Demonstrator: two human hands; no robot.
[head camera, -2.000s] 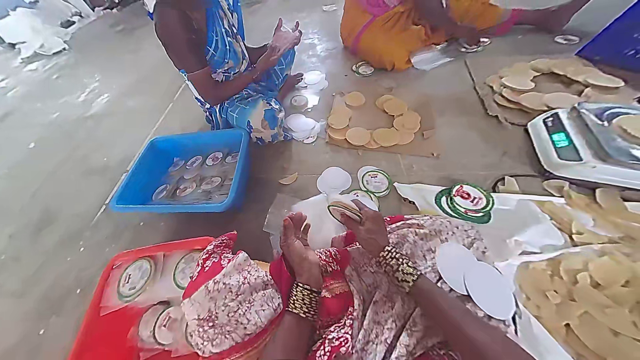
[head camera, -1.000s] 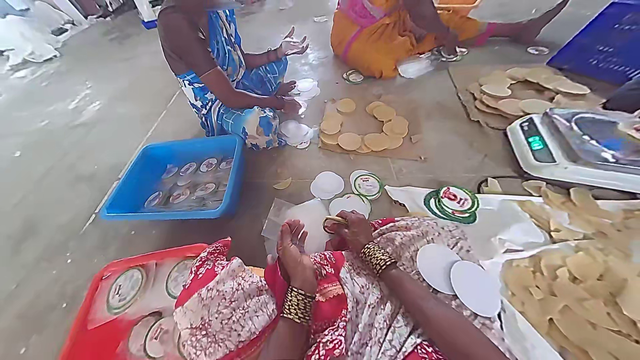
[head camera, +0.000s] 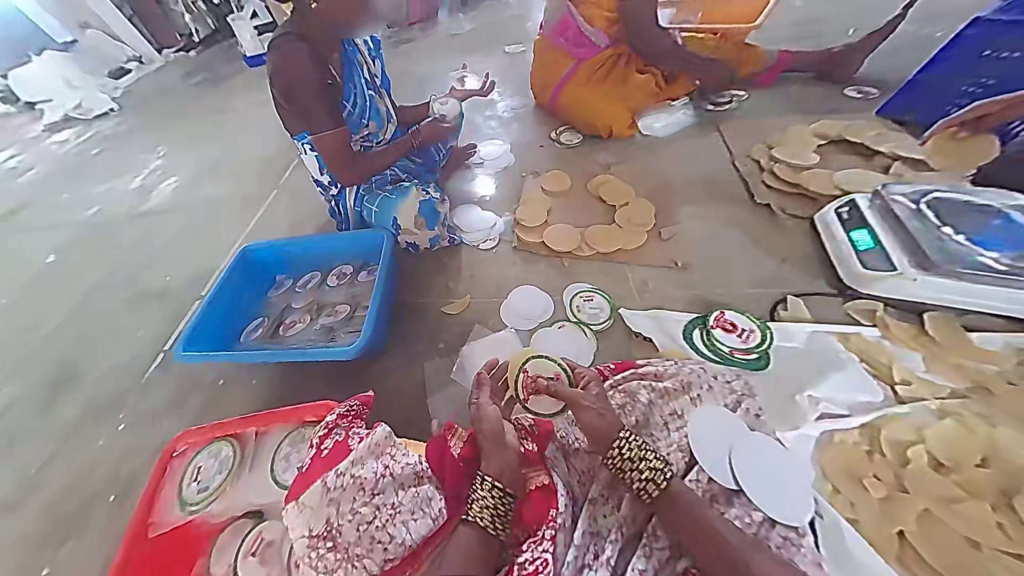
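Note:
My right hand (head camera: 588, 404) grips a round printed label with a green rim (head camera: 544, 384), its thumb across the face. A tan disc (head camera: 518, 370) shows behind the label's left edge. Beside them my left hand (head camera: 492, 412) is upright, its palm toward the discs; whether its fingers grip them cannot be told. Just beyond lie clear plastic bags (head camera: 486, 356), white paper discs (head camera: 526, 307) and green-rimmed labels (head camera: 590, 307). Two white discs (head camera: 772, 478) rest on the patterned cloth over my lap. More printed labels (head camera: 730, 338) lie on white sheeting to the right.
A red tray (head camera: 152, 512) and a blue tub (head camera: 372, 336) hold bagged discs. Tan discs (head camera: 604, 238) ring a cardboard sheet. A digital scale (head camera: 848, 240) and heaped tan pieces (head camera: 928, 488) are at right. Two people sit ahead; another person's hand (head camera: 988, 116) reaches in at far right.
The printed label in my right hand now faces up, in front of the tan disc. The person in blue has raised a hand that was lower one second ago. Another hand has appeared at far right.

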